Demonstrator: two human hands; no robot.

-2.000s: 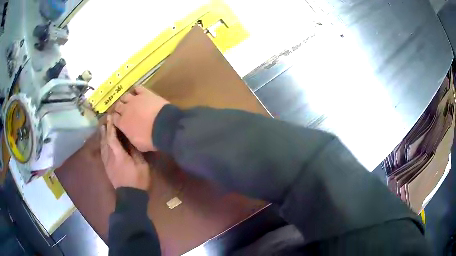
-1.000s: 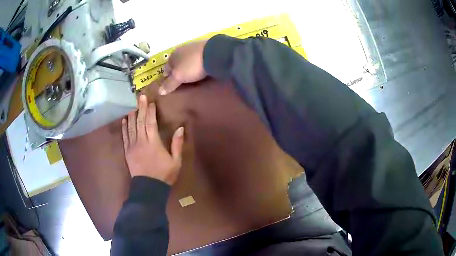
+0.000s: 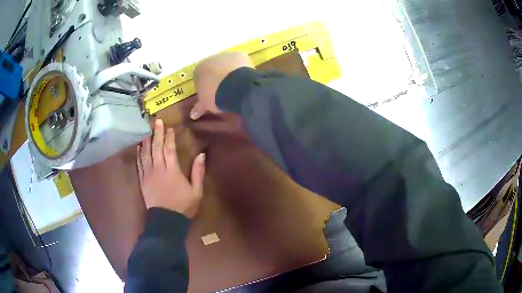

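Observation:
A large brown bag panel (image 3: pixel 269 229) lies against a long yellow template (image 3: pixel 275 50) with holes and black handwriting. A small beige label patch (image 3: pixel 210 238) is on the panel. My left hand (image 3: pixel 170 174) lies flat on the panel, fingers spread, just below the needle area of the sewing machine head (image 3: pixel 117 123). My right hand (image 3: pixel 216 80) is curled at the template's lower edge, its thumb on the panel, where the leather is ridged. It seems to grip the panel edge; its other fingertips are hidden.
A round handwheel-like disc (image 3: pixel 55 114) with a yellow inner ring is on the machine at left. A dark knob (image 3: pixel 125 50) sticks out above the needle area. A shiny metal table (image 3: pixel 458 86) spreads to the right, with stacked brown pieces (image 3: pixel 498 200) at its far edge.
My hands were close together near the needle; my left hand now lies flat and spread, and my right is further along the template. The camera view has turned. The panel's upper corner shows again.

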